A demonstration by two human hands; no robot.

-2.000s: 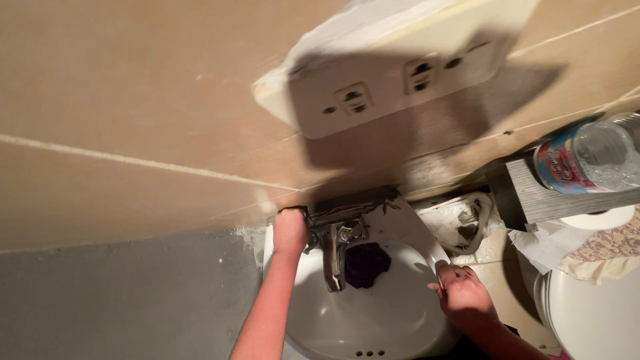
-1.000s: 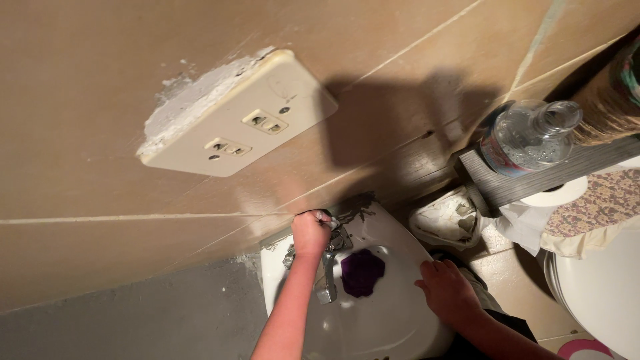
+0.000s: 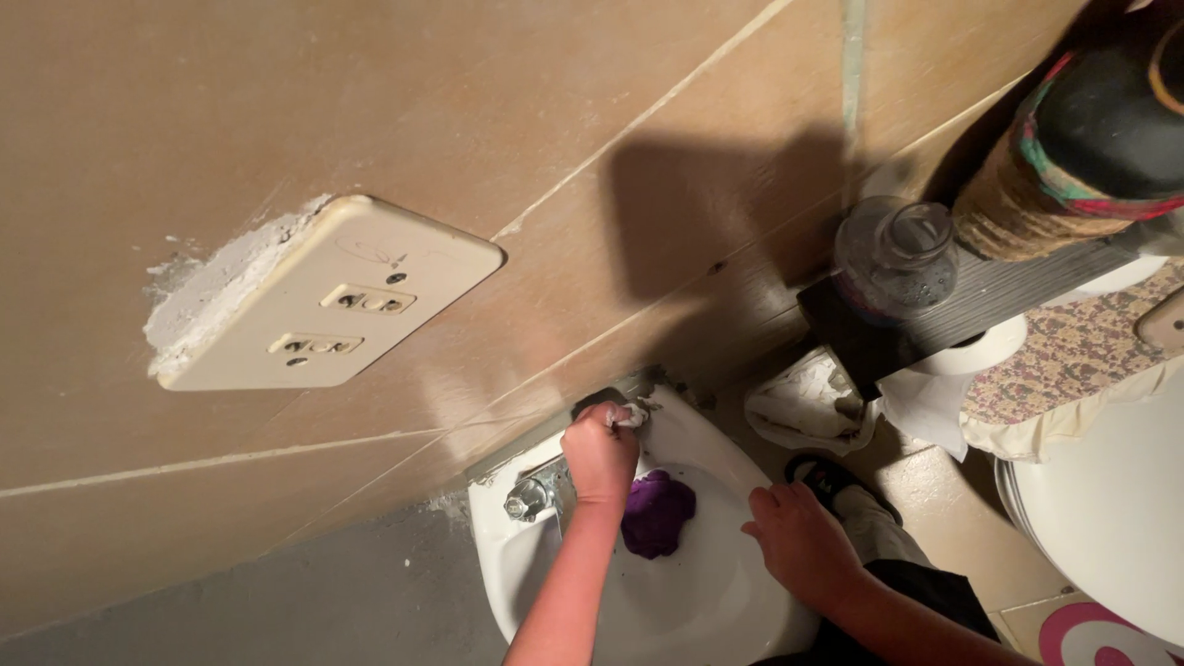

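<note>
My left hand point(image 3: 601, 450) is closed around a crumpled whitish scrap, perhaps tissue or cloth point(image 3: 632, 416), at the back ledge of the white washbasin point(image 3: 712, 592). It covers much of the faucet, whose clear knob point(image 3: 527, 499) shows to its left. A purple cloth point(image 3: 659, 514) lies bunched in the bowl, just right of my left forearm. My right hand point(image 3: 801, 541) rests at the basin's right rim with its fingers curled; nothing is seen in it.
On the beige tiled wall, an outlet plate point(image 3: 333, 301) has rough plaster beside it. A dark shelf point(image 3: 962, 305) at right bears a clear bottle point(image 3: 895, 259) and a twine-wrapped bottle point(image 3: 1064, 157). Below are a toilet-paper roll point(image 3: 990, 347), a wastebasket point(image 3: 809, 402) and the toilet point(image 3: 1101, 499).
My left hand has moved right along the basin's back ledge, from the left side of the faucet past its middle. My right hand stays by the right rim. The view has shifted.
</note>
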